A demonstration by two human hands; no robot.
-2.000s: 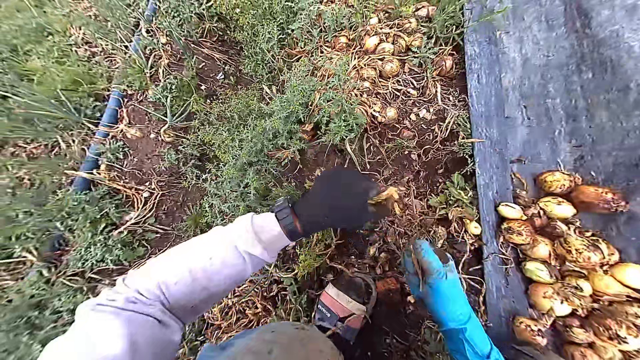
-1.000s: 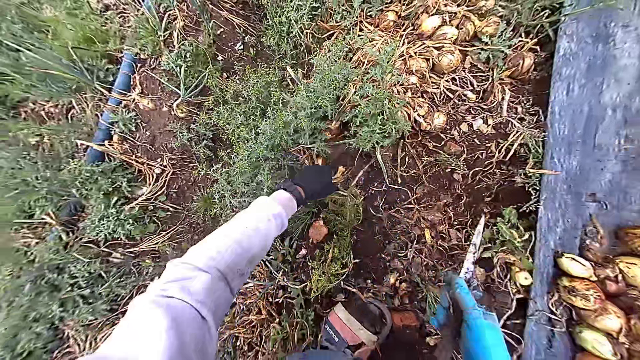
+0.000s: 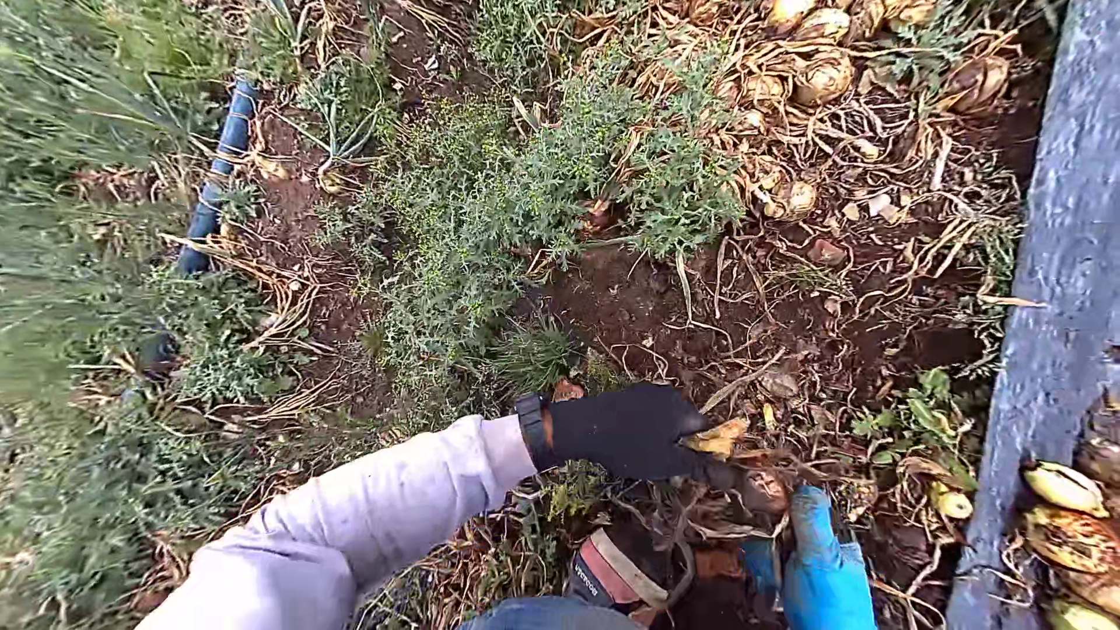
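My left hand (image 3: 626, 433), in a black glove with a dark watch at the wrist, is closed on an onion (image 3: 763, 490) with dry brown leaves, low in the middle of the view. My right hand (image 3: 818, 560), in a blue glove, is beside the onion's right end, its thumb raised near it. The lower fingers are partly hidden, so whether it grips anything cannot be told. The blade seen earlier at the right hand does not show plainly now.
Weeds (image 3: 490, 210) grow beside bare soil. Several onions (image 3: 822, 77) lie among dry stalks at the top. A blue pipe (image 3: 219, 166) runs at the left. A grey sheet (image 3: 1046, 289) at the right bears several onions (image 3: 1067, 538). My boot (image 3: 617, 569) stands below my hands.
My left hand has moved from the weeds down and right to beside my right hand and now has an onion. The blade that pointed up from my right hand is no longer plain to see.
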